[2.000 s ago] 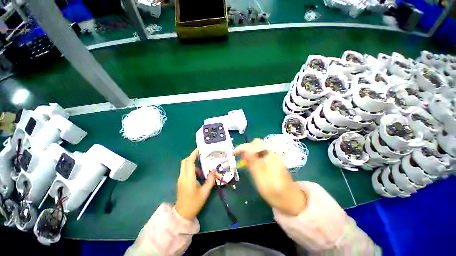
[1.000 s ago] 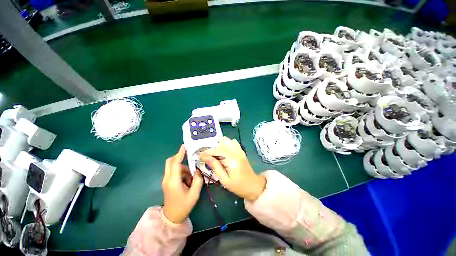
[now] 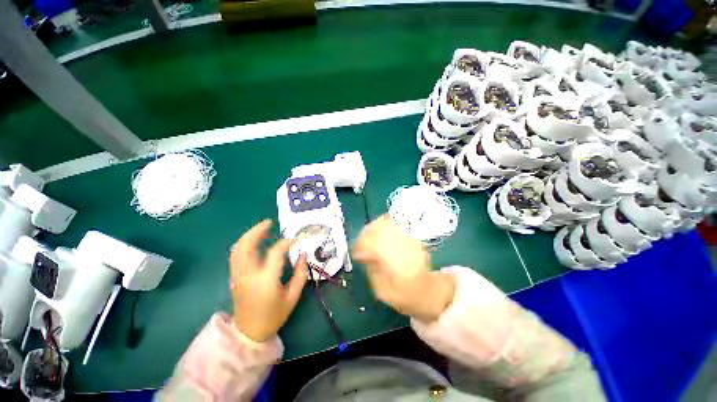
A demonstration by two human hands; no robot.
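A white camera body [image 3: 334, 224] lies on the green bench in front of me, its dark lens panel [image 3: 307, 193] away from me and its round open cavity nearer. Thin dark and red wires [image 3: 324, 302] hang from the cavity towards the bench edge. A white bracket arm [image 3: 351, 170] sticks out to the right. My left hand [image 3: 263, 283] is at the body's left side, fingers apart, a fingertip at the cavity rim. My right hand [image 3: 397, 267] is blurred, just right of the body, fingers bent; whether it holds anything is unclear.
White heaps of thin strands lie left [image 3: 173, 184] and right [image 3: 423, 213] of the camera. Stacked round housings [image 3: 523, 200] with electronics fill the right side. Joined camera units [image 3: 82, 302] stand at left. A metal post [image 3: 75, 94] rises at upper left. A blue surface [image 3: 629, 314] is at lower right.
My right hand has left the cavity and moved right, off the body. My left hand's fingers have spread from the wires. The view has shifted slightly right since one second ago.
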